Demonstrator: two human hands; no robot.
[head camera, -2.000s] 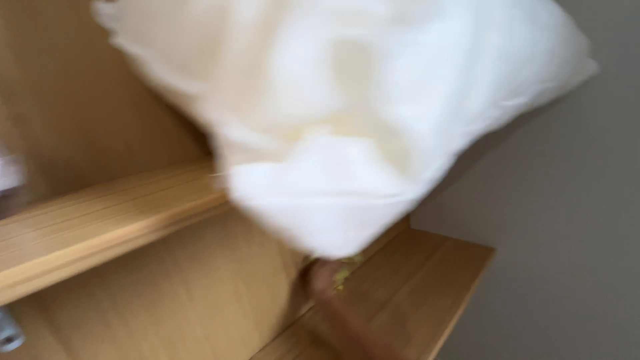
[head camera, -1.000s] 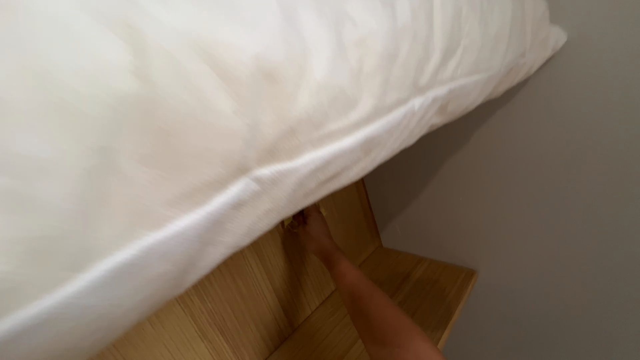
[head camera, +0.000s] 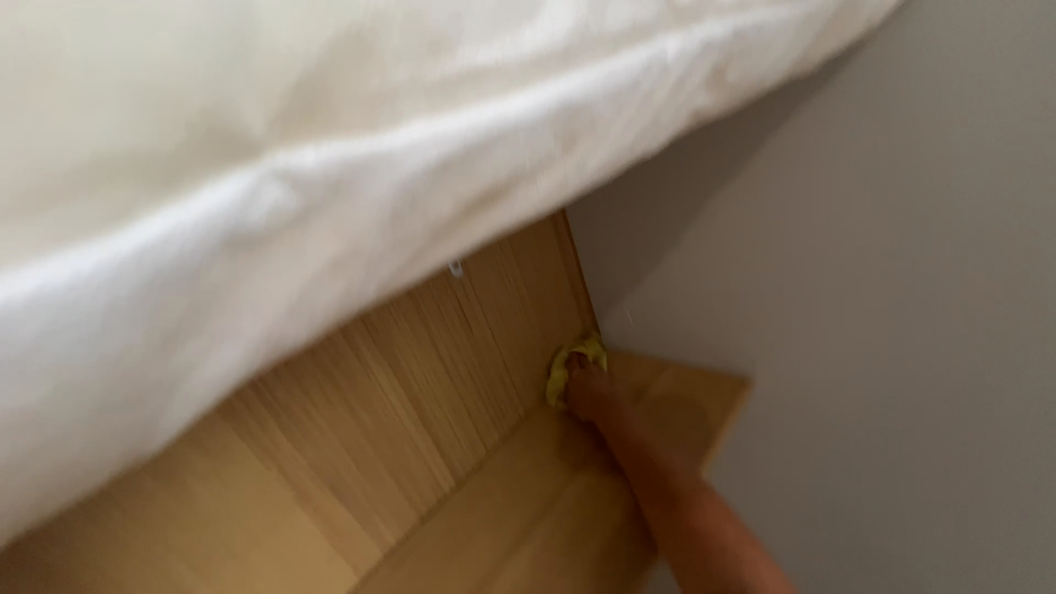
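My right hand (head camera: 588, 389) reaches in from the lower right and holds a yellow cloth (head camera: 560, 378). The cloth is pressed into the far corner where the wooden ledge (head camera: 528, 487) meets the upright wood panel (head camera: 412, 371), close to the wall. A large white pillow or cushion (head camera: 330, 198) fills the upper left of the view and hides the upper part of the panel. My left hand is out of view, and whether it holds the pillow cannot be seen.
A plain grey wall (head camera: 891, 330) takes up the right side, meeting the ledge's far end. A small pale fitting (head camera: 455, 268) shows on the panel just under the pillow's lower edge.
My right hand has moved from against the panel down into the corner by the ledge. The yellow cloth shows more plainly now.
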